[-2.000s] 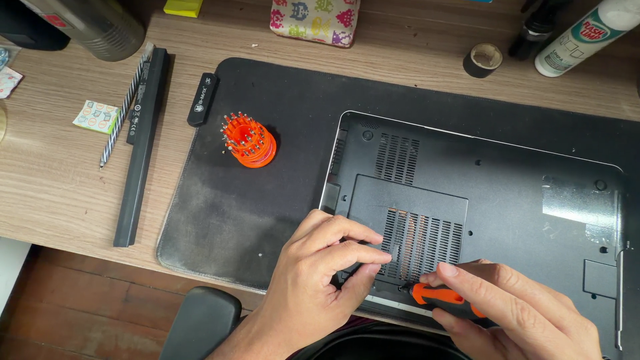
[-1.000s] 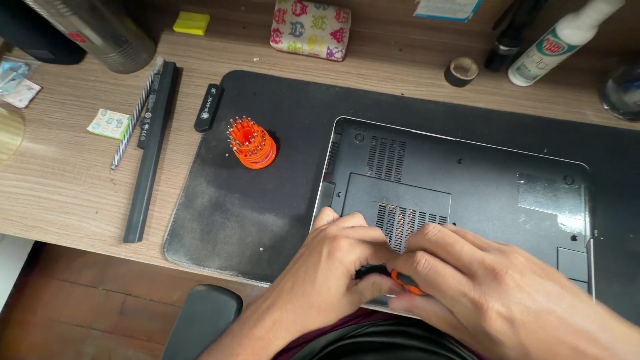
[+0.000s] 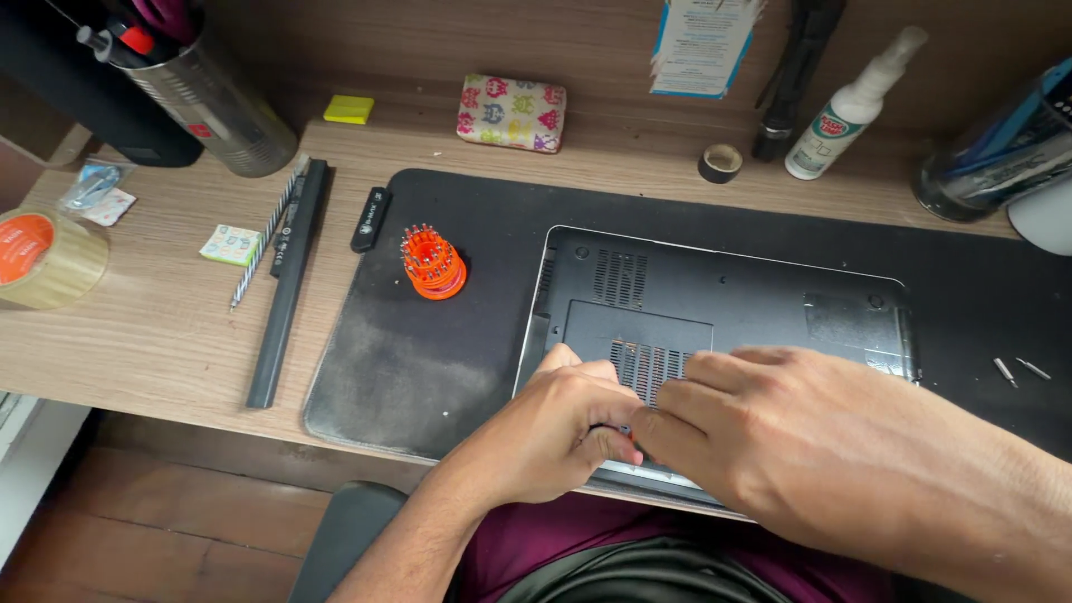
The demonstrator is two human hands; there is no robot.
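An upturned black laptop [image 3: 670,276], its vented underside facing up, lies on a black desk mat [image 3: 385,352]. My left hand [image 3: 553,427] and my right hand [image 3: 737,419] meet over its near edge, fingertips together. Between them shows a bit of orange, part of the orange-handled screwdriver [image 3: 632,435]; the rest is hidden under my right hand. What my left fingers pinch cannot be made out. An orange bit holder [image 3: 434,264] full of screwdriver bits stands on the mat left of the laptop. Two loose bits [image 3: 1006,372] lie right of the laptop.
A long dark laptop battery [image 3: 289,293] and a striped pencil [image 3: 268,234] lie left of the mat. Along the back are a metal can of pens [image 3: 222,109], a patterned case [image 3: 512,113], a tape roll [image 3: 720,162] and a white spray bottle [image 3: 846,117]. Clear tape [image 3: 50,255] sits far left.
My hands, apart two seconds ago with the screwdriver's orange handle showing in my right, have come together, and my right hand now covers most of it. The view has shifted.
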